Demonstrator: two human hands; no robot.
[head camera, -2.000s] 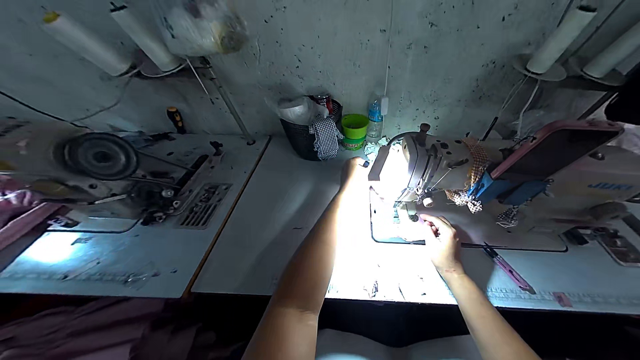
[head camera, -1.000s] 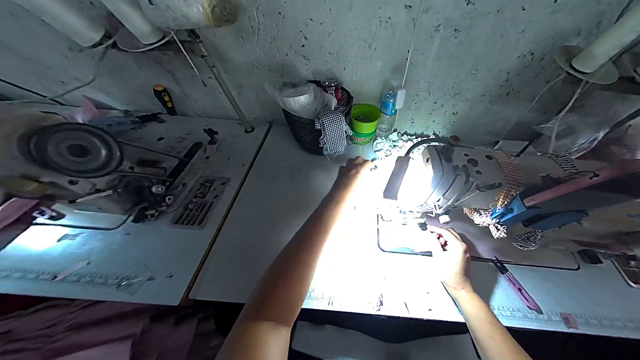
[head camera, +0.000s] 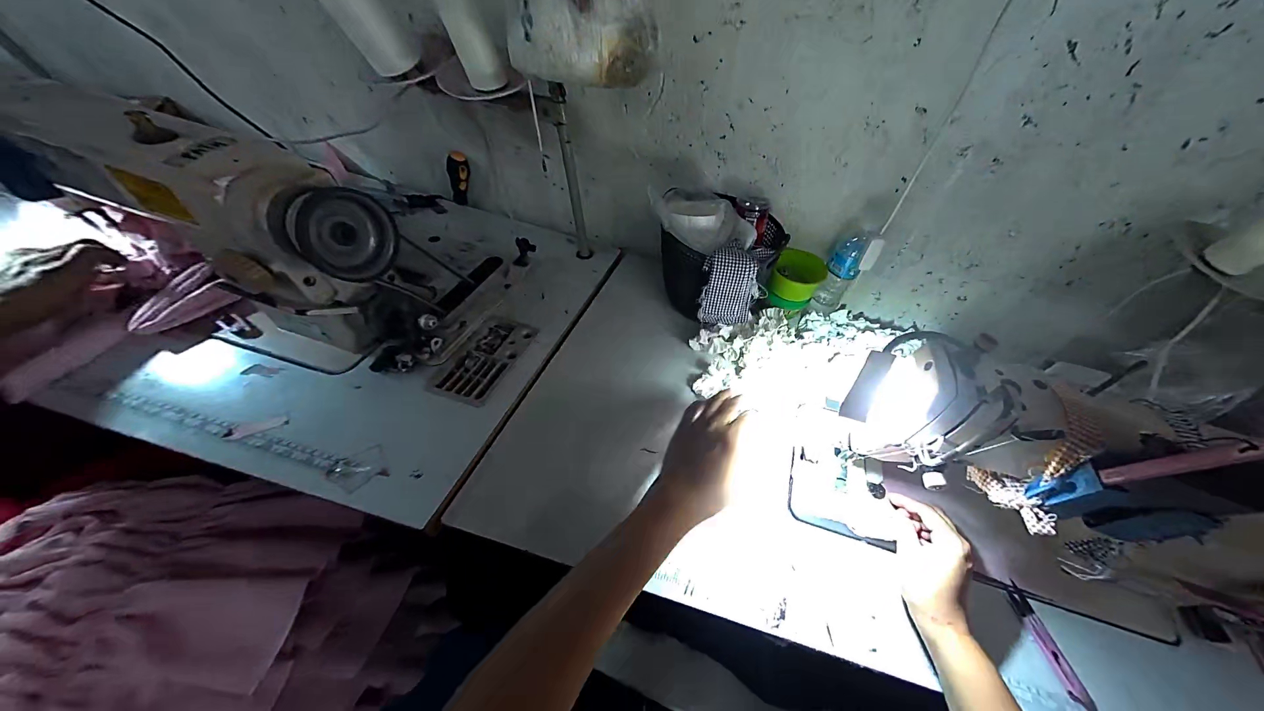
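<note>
Under the bright lamp of the sewing machine, my right hand is beside the needle area with bent fingers; glare hides whether it grips anything. My left hand rests on the table to the left of the machine, below a heap of pale ruffled fabric. Whether its fingers hold some of that fabric cannot be told. Pink-handled thread snips lie right of my right hand. Checked cloth strips and a blue clip-like piece are on the machine's arm.
A black basket with a checked cloth, a green cup and a plastic bottle stand by the wall. On the left is a second sewing machine, with a co-worker's hand at pink fabric. More pink fabric hangs below.
The view has swung left, bringing the co-worker's hand into sight. More of the pale ruffled fabric shows behind the machine head. My hands remain near the machine.
</note>
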